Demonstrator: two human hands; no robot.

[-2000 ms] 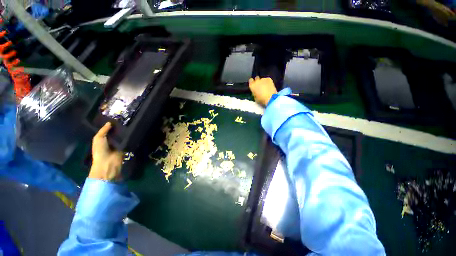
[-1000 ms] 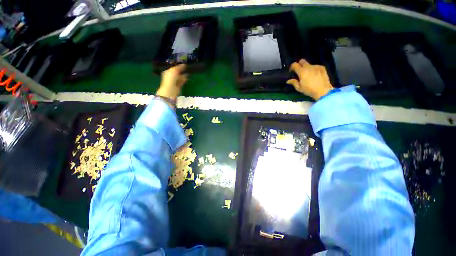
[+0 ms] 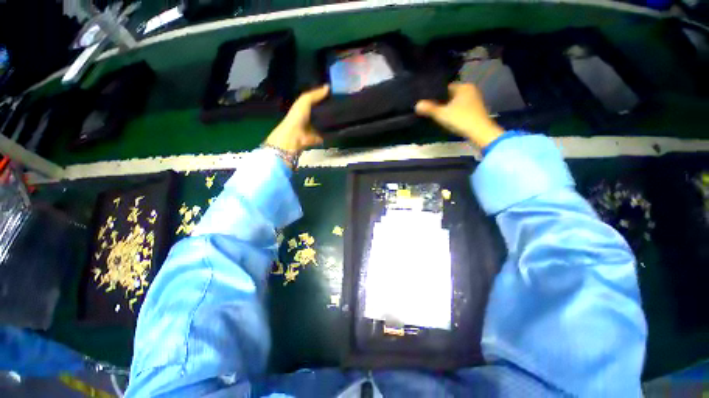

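A black foam-framed tray with a tablet assembly is tilted on the far strip, its near side raised. My left hand grips its left end. My right hand is at its right end, thumb on the near side; its other fingers are partly hidden. Nearer me, between my forearms, a second black tray lies flat. Its open tablet is bright with glare, with a board strip and yellow square at the top and a small gold tab at the bottom.
A black tray of cream slips is at left, with loose cream pieces beside it. Small dark and bright parts lie right. More trayed tablets stand beyond the white strip. Clear plastic is at far left.
My left hand has left the far-left tablet tray and moved right onto the middle one. That tray is now tilted between both hands. The camera view has shifted.
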